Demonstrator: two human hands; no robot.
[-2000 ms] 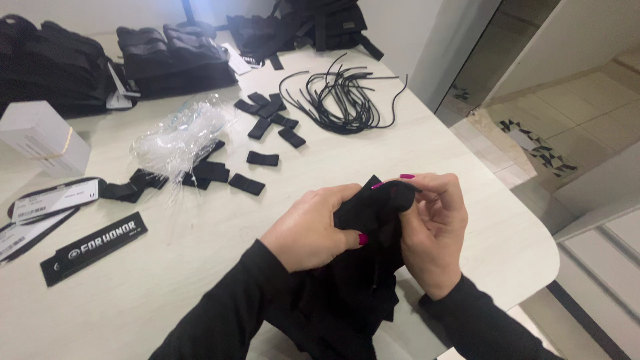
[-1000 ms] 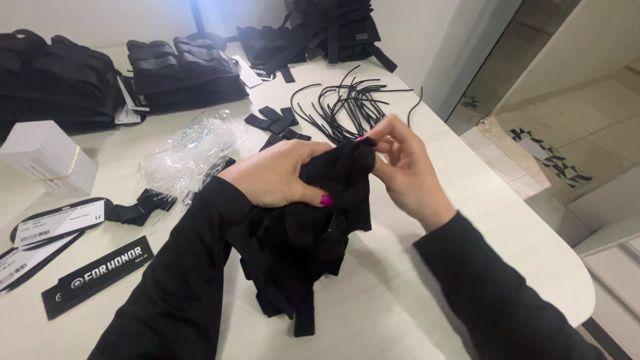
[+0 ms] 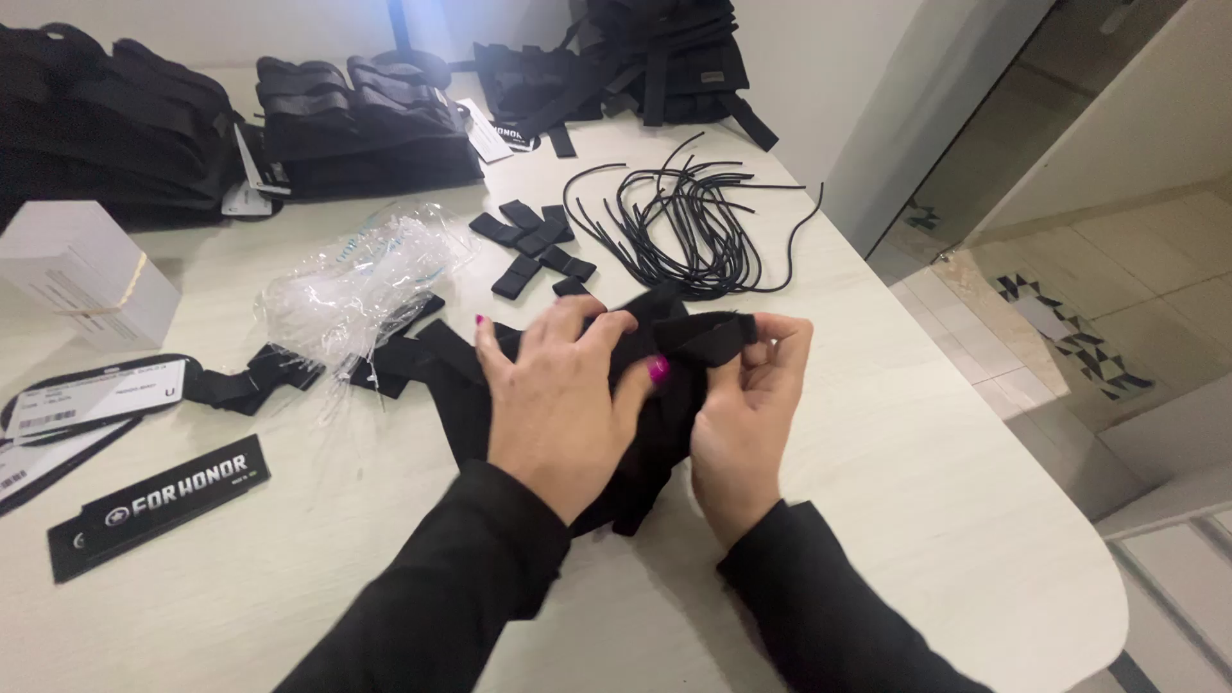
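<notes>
A black fabric item with straps (image 3: 654,443) lies bunched on the pale table under both hands. My left hand (image 3: 563,404) rests on it with the fingers spread and the thumb pressing the cloth; whether it grips is hard to tell. My right hand (image 3: 751,414) pinches the end of a black strap (image 3: 707,337) between thumb and fingers, at the item's upper right. Short folded black webbing pieces (image 3: 529,236) lie just beyond, beside a loose bundle of black cords (image 3: 693,231). Part of the item is hidden by my left hand.
Stacks of black fabric gear (image 3: 366,135) line the back of the table (image 3: 962,481). Clear plastic fasteners in a bag (image 3: 356,289) lie left of centre. Farther left are a banded stack of white cards (image 3: 96,279), hang tags (image 3: 96,395) and black printed strips (image 3: 164,510).
The black item, held bunched between both hands before, now lies lower and flatter on the table. My left hand has opened out over it. My right hand still holds an edge of it.
</notes>
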